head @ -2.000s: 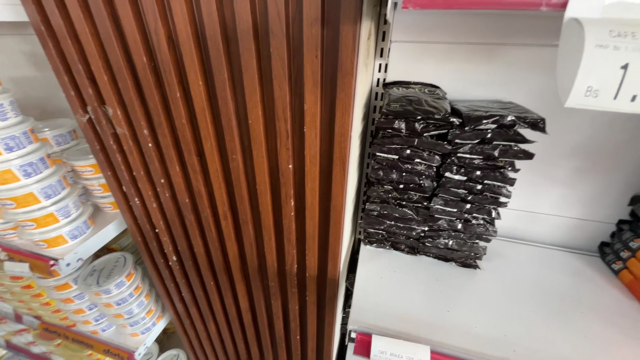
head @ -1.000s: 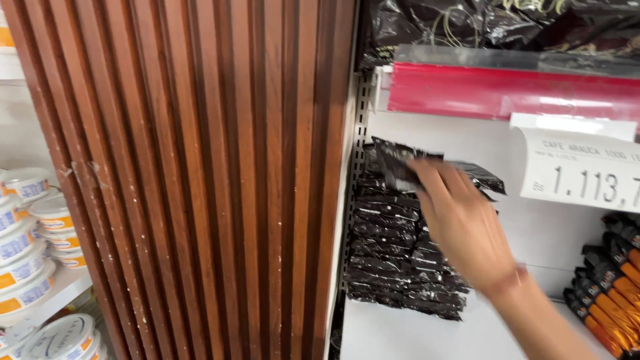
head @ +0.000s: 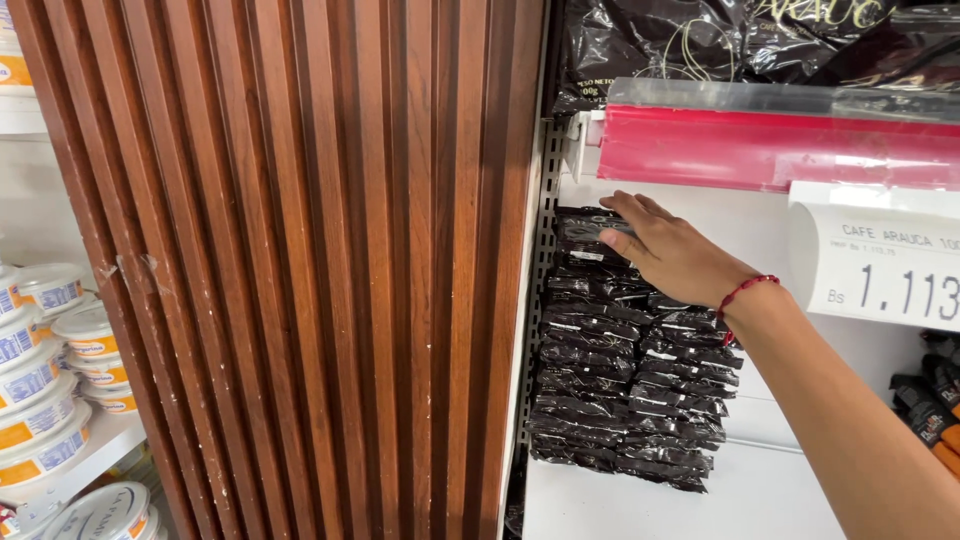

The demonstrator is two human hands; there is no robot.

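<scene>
My right hand (head: 660, 244), with a red cord bracelet at the wrist, reaches in from the lower right. Its fingers are apart, and thumb and palm rest on or just over the top of the left stack of black coffee packets (head: 589, 349). The uppermost packet partly shows under the fingers. A second stack of black packets (head: 679, 405) stands against the first, its top hidden behind the hand and wrist. Both stacks lie on a white shelf (head: 600, 502). My left hand is out of view.
A brown slatted wood panel (head: 337, 270) borders the shelf on the left, with margarine tubs (head: 37, 390) beyond it. Above the hand runs a red shelf edge (head: 697, 146) under larger black coffee bags (head: 652, 45). A price sign (head: 877, 255) and orange-and-black packets (head: 930, 420) are at right.
My right hand was absent from the oldest frame. One second ago it was blurred over the stacks, with a packet at its fingers; now it lies flatter on the left stack's top.
</scene>
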